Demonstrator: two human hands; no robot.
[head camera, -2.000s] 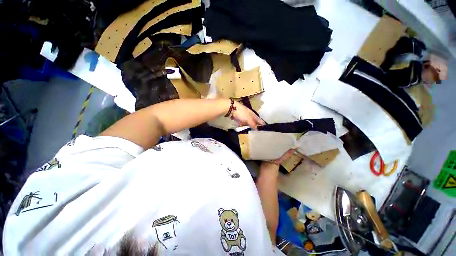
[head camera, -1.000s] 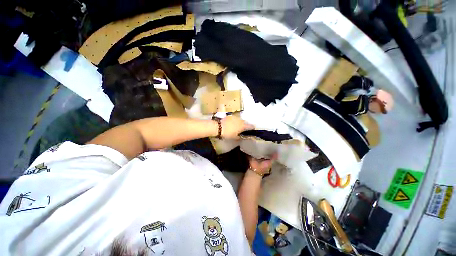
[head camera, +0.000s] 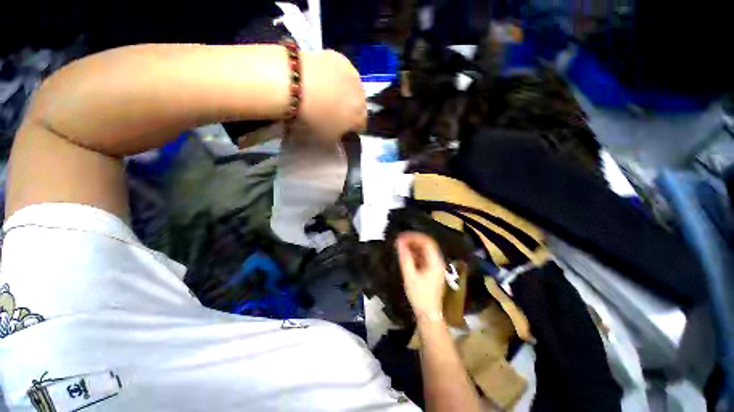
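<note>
My left hand (head camera: 330, 92), with a beaded bracelet, is raised at upper left. A pale, whitish curved piece (head camera: 310, 185) hangs below it and appears held by it; the fingers are hidden behind the hand. A dark piece with a tan edge (head camera: 253, 133) shows beside the wrist. My right hand (head camera: 422, 269) is blurred over the dark brown plaid bundle (head camera: 386, 265); whether it holds anything is unclear. A white label (head camera: 452, 276) lies just right of it.
Tan dotted card patterns and black strips (head camera: 483, 221) lie right of the bundle. A long black padded arm (head camera: 571, 209) runs behind them. Tan card pieces (head camera: 495, 374) lie at lower right. Dark garment piles fill the back, and a blue cloth (head camera: 261, 282) is at left.
The view has swung left, away from the iron and scissors. My left hand has risen leftward with a pale piece. My right hand has moved from the worked pieces to over the plaid bundle.
</note>
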